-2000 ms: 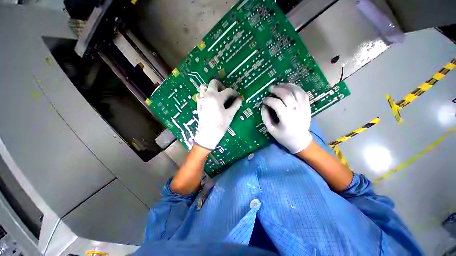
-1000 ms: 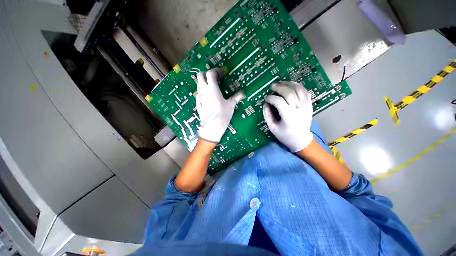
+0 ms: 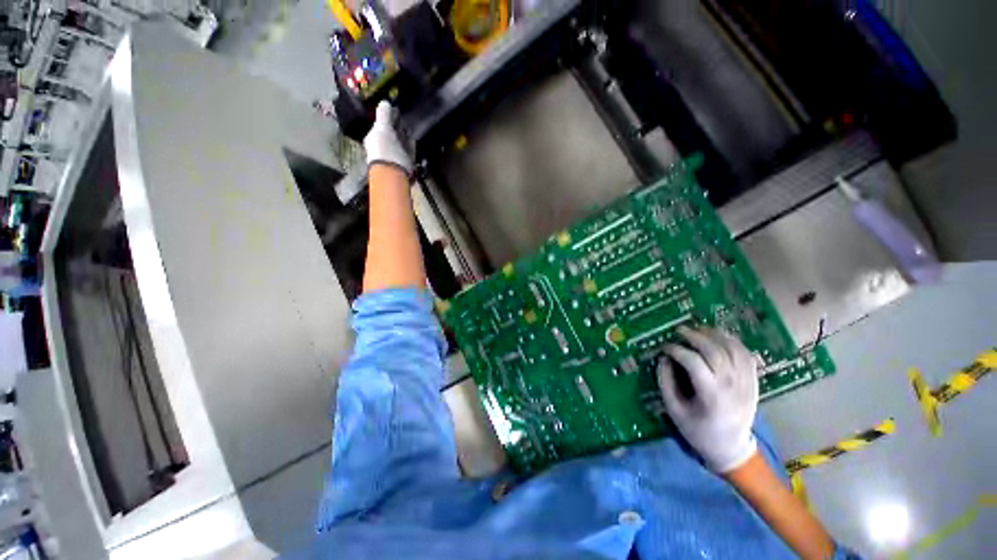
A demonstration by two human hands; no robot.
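Note:
The large green circuit board (image 3: 612, 361) lies solder side up, its near edge against the blue smock, with small yellow pieces on its far edge and surface. My right hand (image 3: 711, 396), in a white glove, rests on the board with curled fingers; whether it pinches something small cannot be seen. My left hand (image 3: 387, 142), also gloved, is stretched out far to the rear ledge, at the black box with coloured lights (image 3: 367, 79). Its fingertips are small and partly hidden, so its grip cannot be told.
A yellow tape roll (image 3: 479, 22) lies on the rear ledge. Metal rails (image 3: 454, 224) run in the machine opening beyond the board. A translucent purple bottle (image 3: 891, 232) lies on the right ledge. Yellow-black tape (image 3: 842, 446) marks the floor at right.
My left hand has left the board and reached far forward to the black box. The view has turned left and up. My right hand stays on the board.

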